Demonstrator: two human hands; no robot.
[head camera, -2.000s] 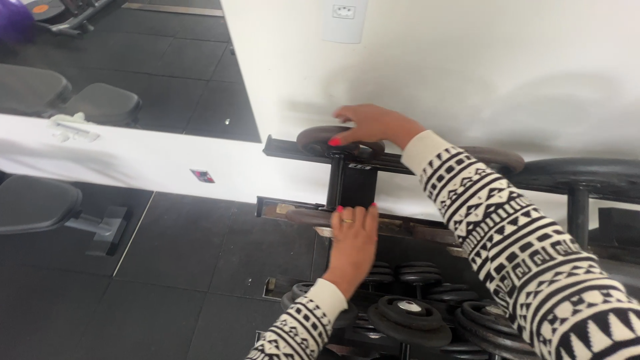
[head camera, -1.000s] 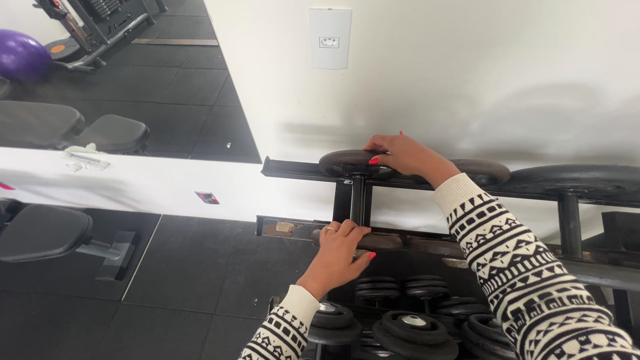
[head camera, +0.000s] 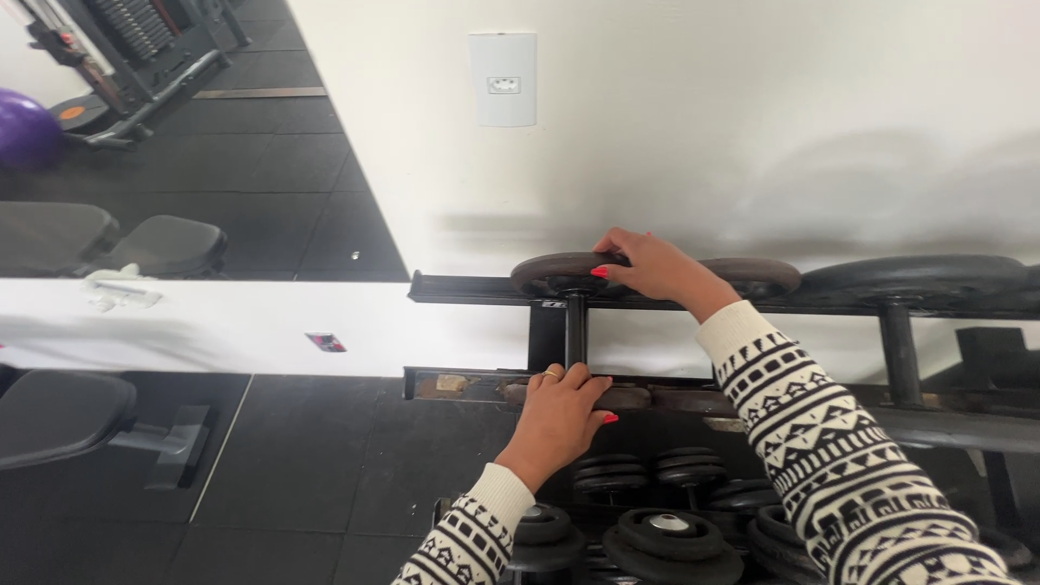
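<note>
A dumbbell with round, worn dark plates rests across the two rails of a black metal rack. Its far plate (head camera: 556, 272) stands by the wall, with my right hand (head camera: 656, 268) gripping the plate's rim. The black bar (head camera: 576, 329) runs from there toward me. My left hand (head camera: 561, 410) lies over the near plate (head camera: 624, 398), fingers bent on its edge and a ring on one finger. Another dumbbell's far plate (head camera: 760, 276) sits just right of my right hand, its near end partly behind my sleeve.
A larger dumbbell (head camera: 898, 349) lies farther right on the rack. Lower down, several round-plated dumbbells (head camera: 670, 540) sit on another tier. A padded bench (head camera: 65, 414) stands at left on the dark floor. The wall bears a socket (head camera: 504, 81) and a mirror (head camera: 317, 162).
My left hand has shifted from the near end of the bar onto the near plate's edge, which shows more plainly now. My right hand stays at the far plate.
</note>
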